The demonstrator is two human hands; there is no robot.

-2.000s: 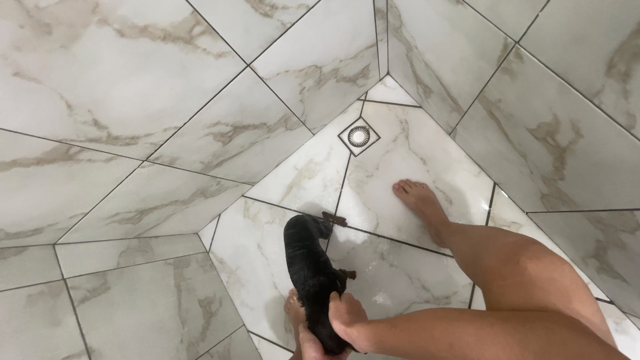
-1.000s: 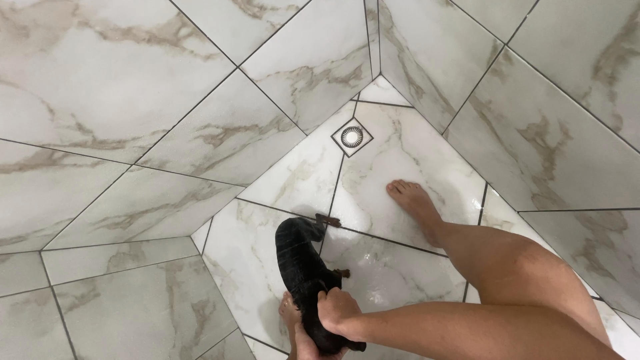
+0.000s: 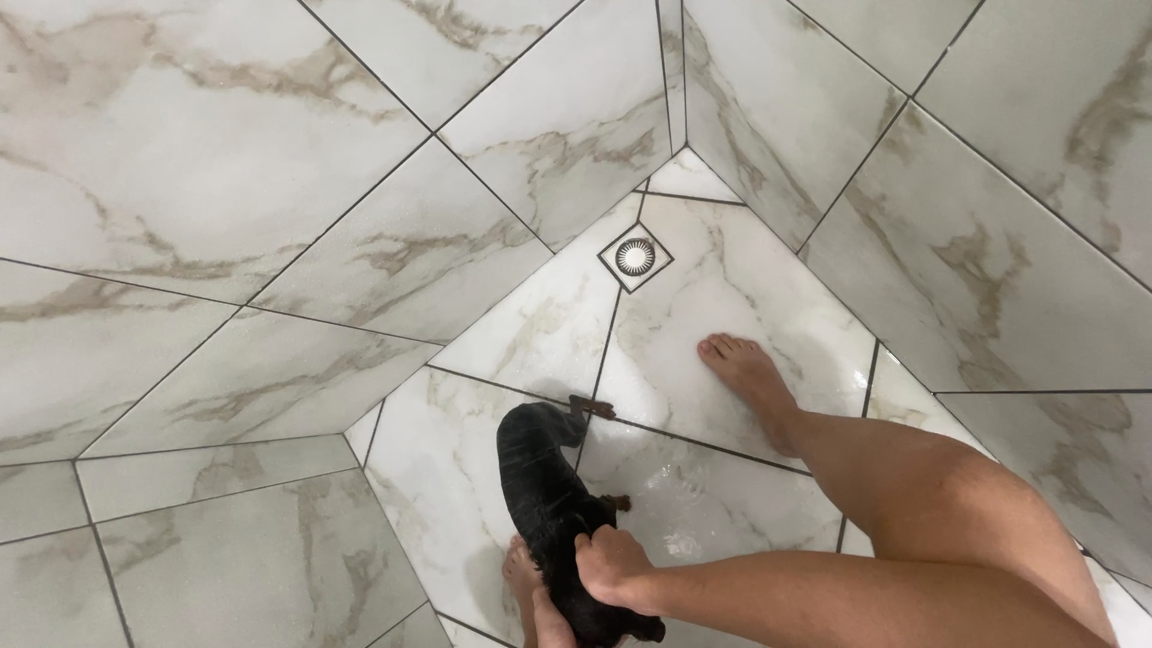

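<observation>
A small wet black dog with tan paws (image 3: pixel 540 468) stands on the shower floor at the bottom centre, its head toward the lower edge of the view. My right hand (image 3: pixel 614 565) lies on the dog's neck, its fingers curled into the dark fur. Low in the view, my left hand (image 3: pixel 553 623) cups the dog's head from beneath. Most of that hand is hidden by the dog or cut off by the frame's edge. One hind paw stretches out across a grout line.
My bare foot (image 3: pixel 751 382) rests on the marble-patterned floor tiles (image 3: pixel 720 504), right of the dog. The other foot (image 3: pixel 520 576) is partly behind it. A square floor drain (image 3: pixel 635 257) lies near the corner of the tiled walls (image 3: pixel 333 234). Water glistens on the floor.
</observation>
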